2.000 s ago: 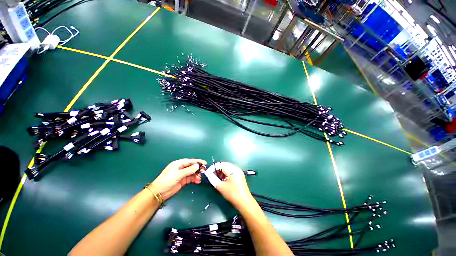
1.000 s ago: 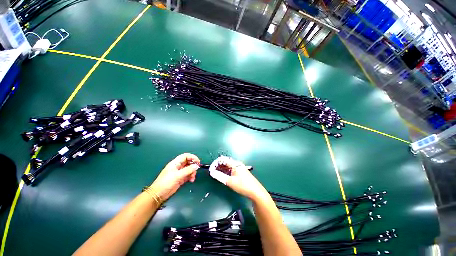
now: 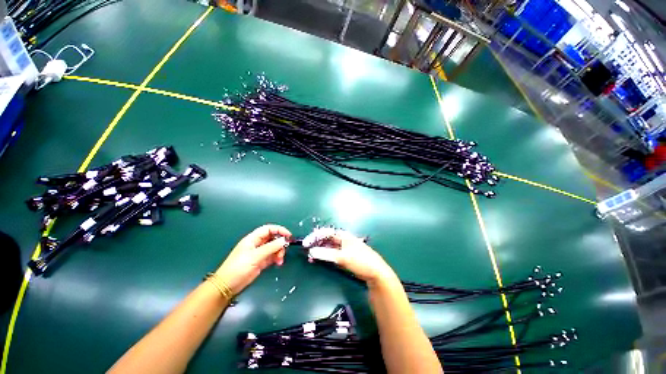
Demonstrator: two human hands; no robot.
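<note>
My left hand [image 3: 263,252] pinches a small dark piece at its fingertips, at the end of a black cable. My right hand [image 3: 343,252], with white covering on its fingertips, holds the black cable [image 3: 296,243] close beside it, with thin pale wire ends splayed around the fingers. The exact part between the hands is too small to tell. A stack of black cables with white labels [image 3: 310,329] lies by my right forearm, and long thin cables [image 3: 467,294] fan out to the right with white-tipped ends.
A long harness bundle [image 3: 365,139] lies across the green table [image 3: 241,190]. A heap of short labelled cable assemblies [image 3: 113,197] is at left. Small pale bits [image 3: 289,294] lie below my hands. A white adapter with cord [image 3: 55,69] is at far left; a power strip [image 3: 619,200] is at the right edge.
My right hand has turned so its palm faces down more, over the wire ends. My left hand has moved slightly left and still pinches the cable end. The whole view has shifted a little.
</note>
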